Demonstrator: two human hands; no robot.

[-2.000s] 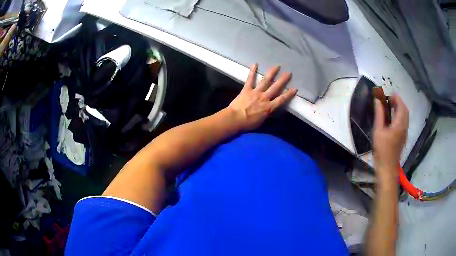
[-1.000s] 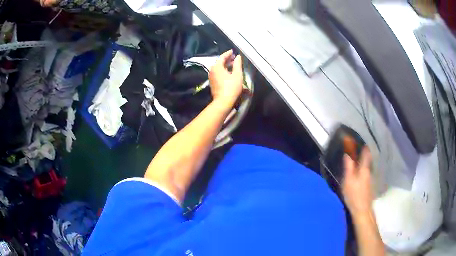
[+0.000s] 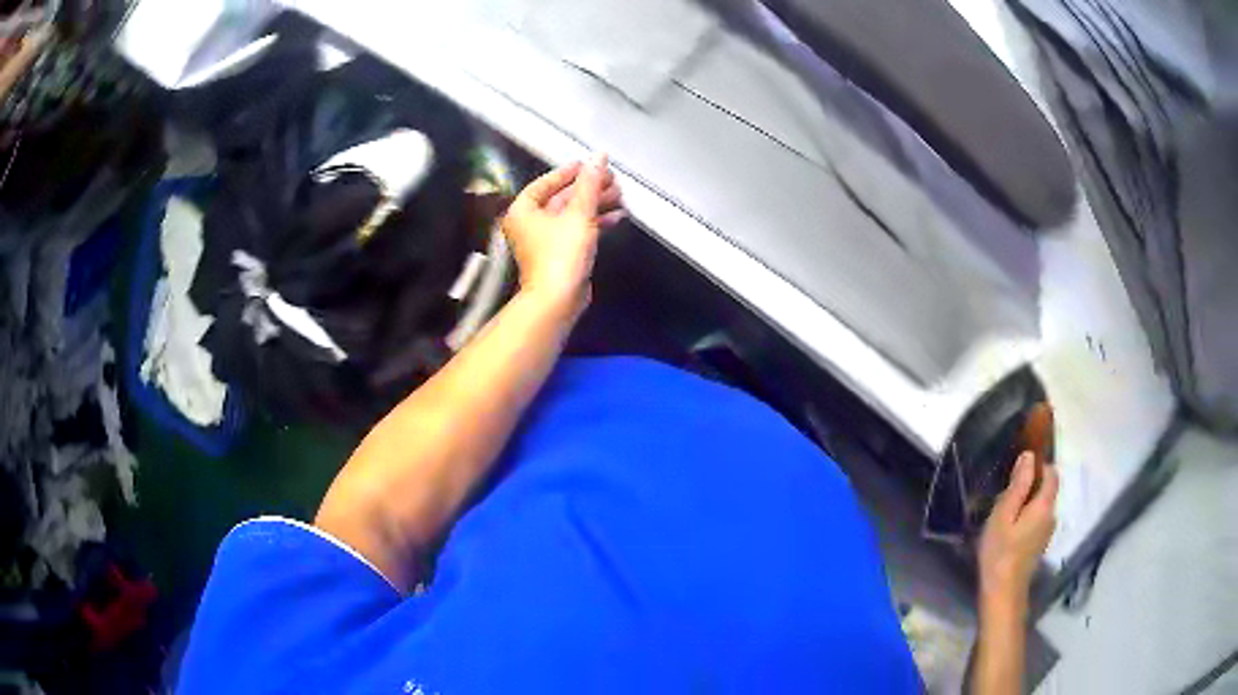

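Observation:
A light-grey garment panel with dark seam lines and a patch-like piece lies flat along the white pressing table. My left hand is at the table's front edge, its fingers bent and close together; whether they pinch the cloth edge cannot be told. My right hand is round the brown handle of the dark iron. The iron stands at the right end of the table, by its front edge, beyond the panel's end. Part of the handle is hidden by my fingers.
The dark-grey sleeve board is behind the panel. Dark grey cloth hangs at the right. Below the table at left are a black heap with a pale tie, a blue crate holding white cloth, and a red object. Part of another person's hand shows top left.
My left hand has left its flat position on the panel, lifted, and is now farther left at the edge. The iron, in my right hand, moved left over the table, then back right to its end.

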